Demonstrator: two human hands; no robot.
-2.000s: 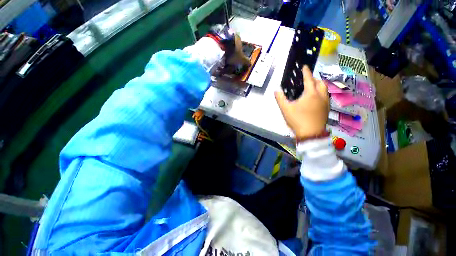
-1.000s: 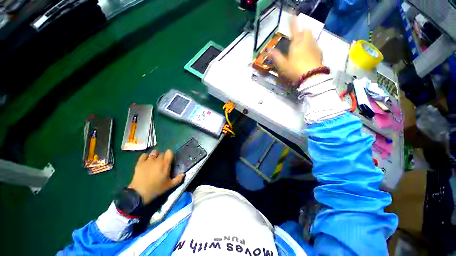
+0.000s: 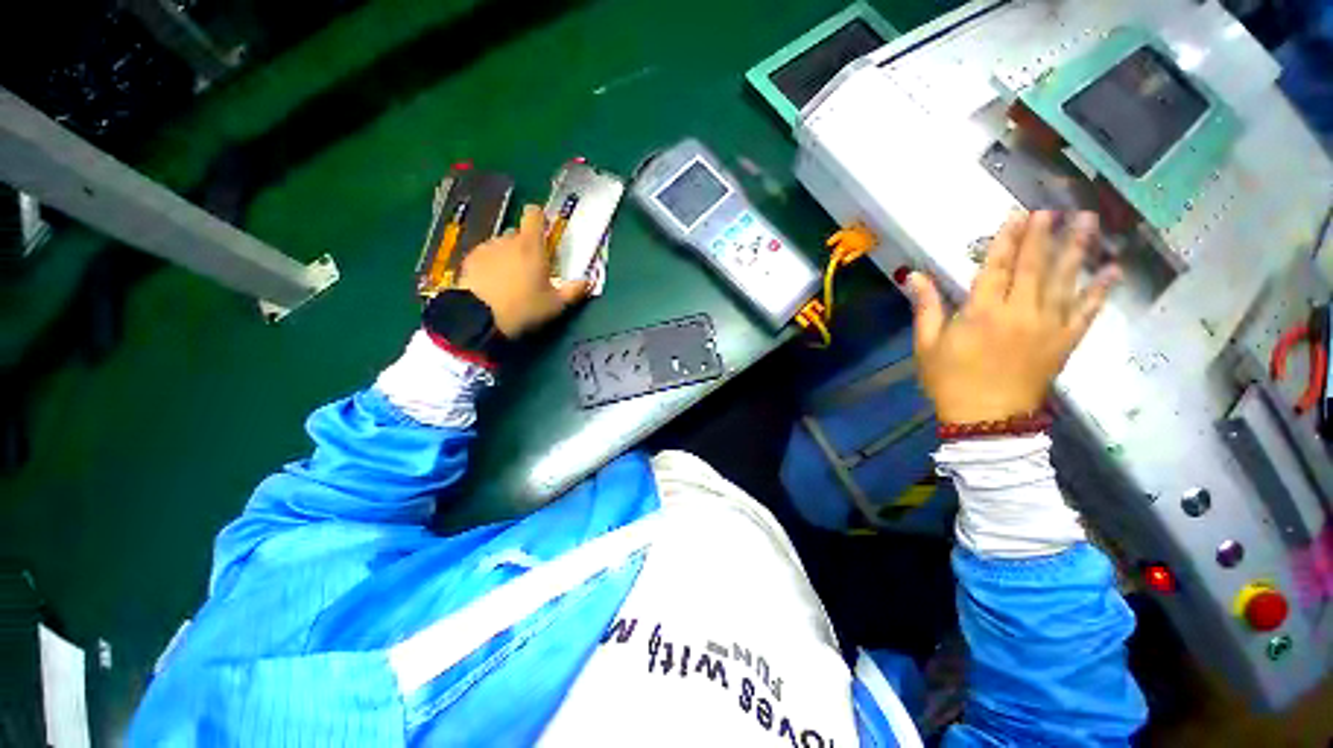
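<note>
My left hand (image 3: 512,281) is over the near ends of two screen stacks on the green surface; its fingers reach the right stack (image 3: 588,219), and the left stack (image 3: 465,231) lies beside the fingers. Whether it grips a screen cannot be told. A dark phone frame (image 3: 646,360) lies flat near the green edge, untouched. My right hand (image 3: 1012,325) is spread and empty over the front edge of the white machine. The teal fixture cover (image 3: 1137,120) is down over the slide area; the nest under it is hidden.
A grey handheld tester (image 3: 727,234) with an orange connector lies between the stacks and the machine. A spare teal frame (image 3: 822,66) lies beside the machine (image 3: 936,117). Red-handled pliers (image 3: 1294,365), a red stop button (image 3: 1262,608) and a lit red button (image 3: 1158,577) are at right. A grey metal post (image 3: 161,205) is at left.
The raised fixture cover is now down. My right hand has left the nest and moved to the machine's front edge. My left hand has moved from the phone frame to the screen stacks.
</note>
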